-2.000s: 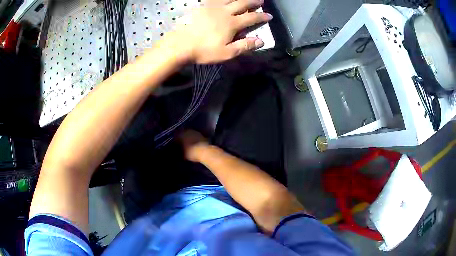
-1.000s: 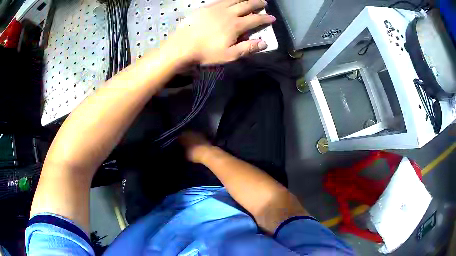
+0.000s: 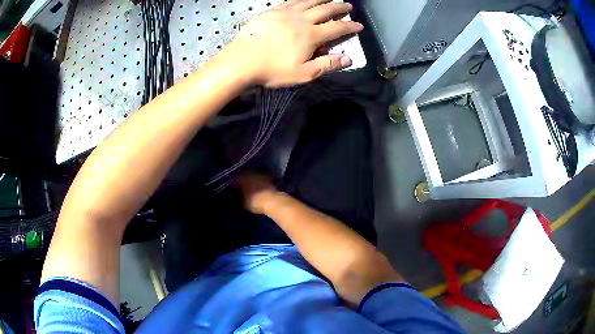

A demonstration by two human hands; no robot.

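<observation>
My left hand (image 3: pixel 293 45) lies palm down over the right end of the perforated plate (image 3: pixel 98 85), thumb and fingers a little apart; what is under the palm is hidden. Several thin black cables (image 3: pixel 266 130) hang from below this hand and curve down to the left over the lap. My right hand (image 3: pixel 256 190) is low over the dark trousers at the lower end of these cables. It is dark and blurred, its fingers are hidden, and I cannot tell what it holds.
A thick black cable bundle (image 3: pixel 156 52) crosses the plate. More cables with a green band (image 3: pixel 32 239) lie at the far left. A grey cabinet (image 3: pixel 408 32), a white open frame on casters (image 3: pixel 479 189) and a red stool (image 3: pixel 450 251) with a white sheet stand to the right.
The whole view has shifted slightly, with the scene a little lower and to the right. Both hands keep nearly the same places and poses.
</observation>
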